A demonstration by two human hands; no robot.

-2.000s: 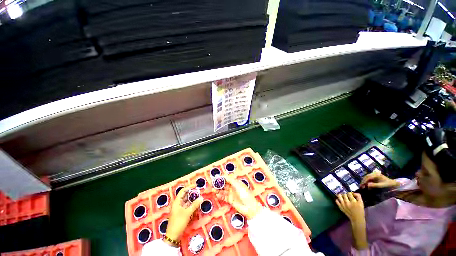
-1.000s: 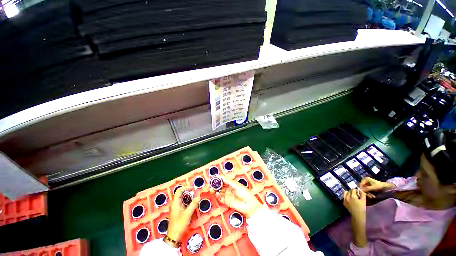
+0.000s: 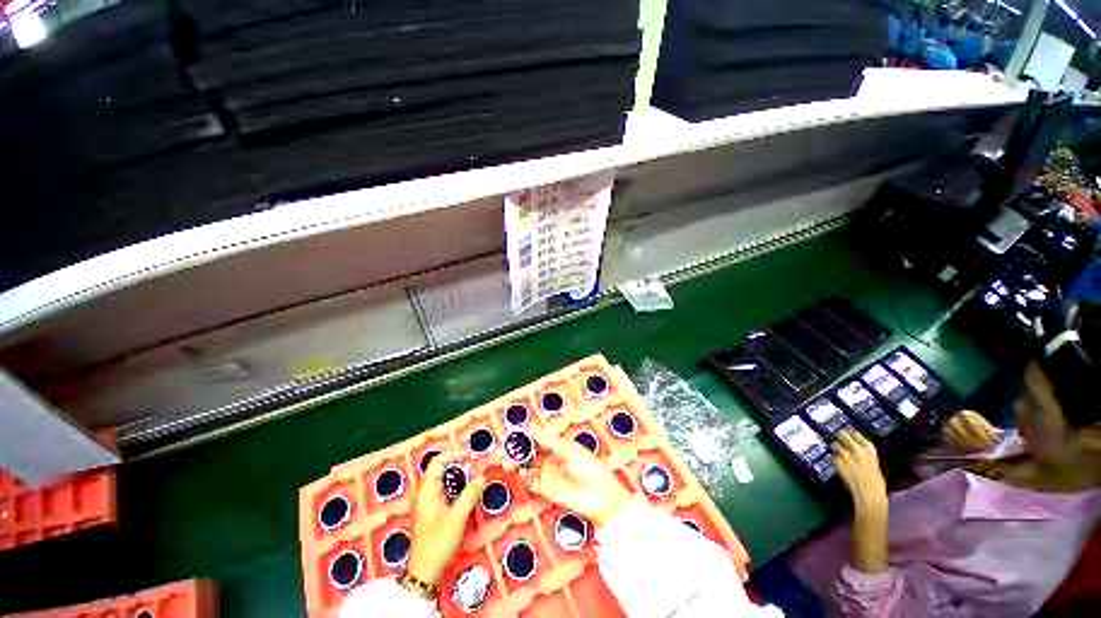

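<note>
An orange-red compartment tray point(image 3: 398, 465) lies on the green bench in front of me, with round black-faced watch heads point(image 3: 335, 512) in many pockets. One disc in the near row shows a silver-white face point(image 3: 472, 588). My left hand point(image 3: 440, 517) holds a round watch head point(image 3: 454, 481) in its fingertips above the tray. My right hand point(image 3: 580, 479) holds another round watch head point(image 3: 519, 447) in its fingertips, to the right of the first. The two discs are apart. My fingers partly hide the pockets beneath.
A clear plastic bag point(image 3: 691, 417) lies right of the tray. A small clear packet point(image 3: 646, 295) and a hanging instruction sheet point(image 3: 557, 242) are behind. Black trays point(image 3: 797, 351) and a person in a pink smock point(image 3: 966, 531) are at right. Other orange trays point(image 3: 60, 505) are at left.
My hands hold nearly the same place; the discs in the fingertips have tilted slightly. The neighbour's hands have moved apart over the black tray.
</note>
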